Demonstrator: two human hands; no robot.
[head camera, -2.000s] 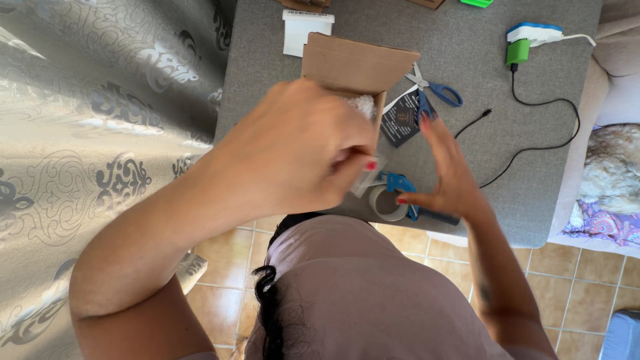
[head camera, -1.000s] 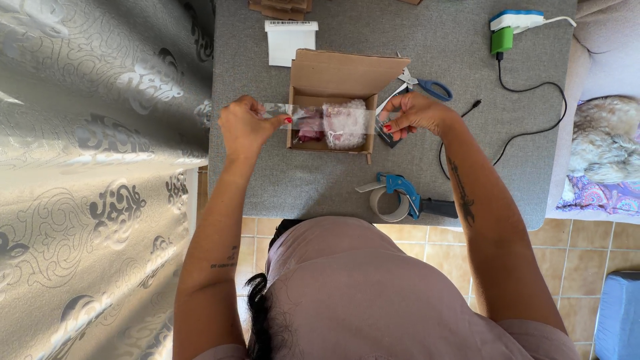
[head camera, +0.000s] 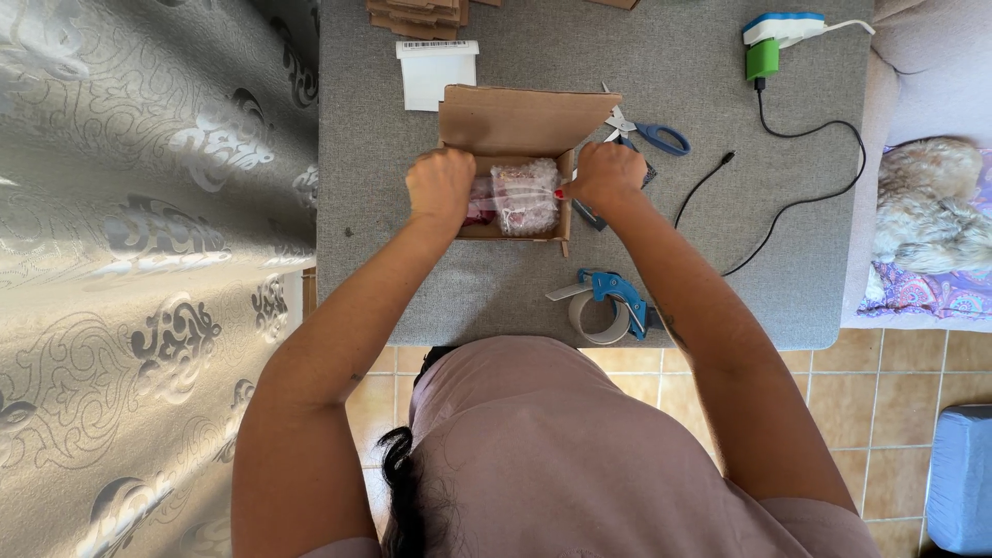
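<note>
An open cardboard box (head camera: 535, 120) stands on the grey cloth-covered table, its lid raised at the far side. Inside lie a bubble-wrapped item (head camera: 527, 209) and, left of it, a dark red item (head camera: 479, 211). A strip of clear tape (head camera: 515, 194) crosses the box opening between my hands. My left hand (head camera: 440, 182) is closed on the strip's left end at the box's left wall. At the right wall, my right hand (head camera: 608, 178) is closed on its other end. Nearer my body lies a blue tape dispenser (head camera: 624, 298) with a tape roll (head camera: 598, 318).
Blue-handled scissors (head camera: 659, 138) and a dark printed card (head camera: 593, 217) lie right of the box. Behind are a white packet (head camera: 439, 77) and flat cardboard pieces (head camera: 418, 15). A black cable (head camera: 814, 190) runs from a green charger (head camera: 762, 60). A furry animal (head camera: 930, 201) rests at right.
Two seconds ago my hands were near the tape dispenser; one second ago they held the tape strip stretched above the box. Now they are down at the box's side walls.
</note>
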